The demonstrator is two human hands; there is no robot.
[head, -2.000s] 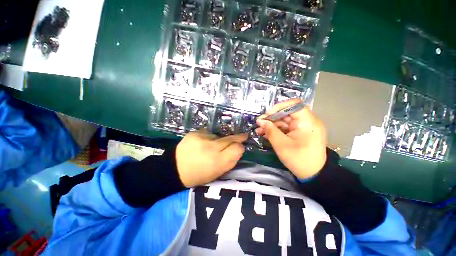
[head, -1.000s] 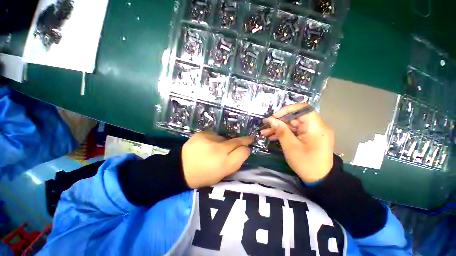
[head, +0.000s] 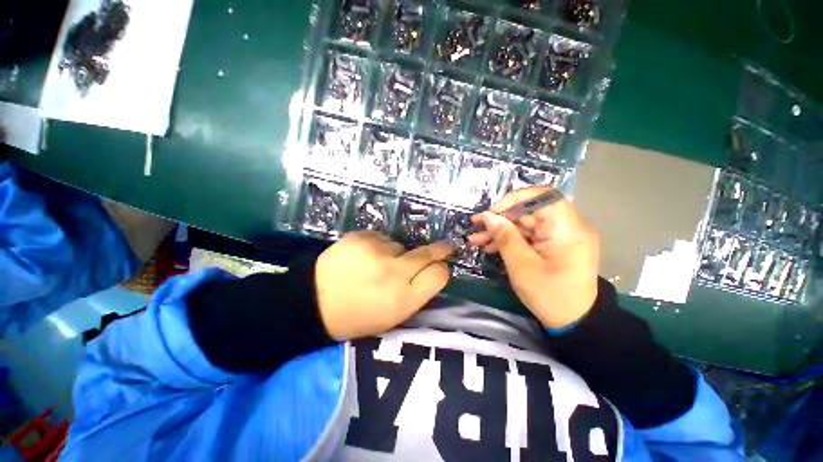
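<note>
My right hand holds grey tweezers between thumb and fingers, their tip pointing down-left toward my left fingertips. My left hand has its thumb and index finger together at a small dark part, which is partly hidden and too small to make out. Both hands are over the near edge of a large clear blister tray. Its square pockets hold dark and shiny packed parts.
A grey-brown board with a ragged white piece lies right of the tray. A second clear tray is at far right. A white sheet with a dark pile is at left. Another person's blue sleeve is at the left edge.
Compared with two seconds ago, the tray and board sit slightly further right in the picture. Both hands stay close together at the same part of the tray, with only small shifts.
</note>
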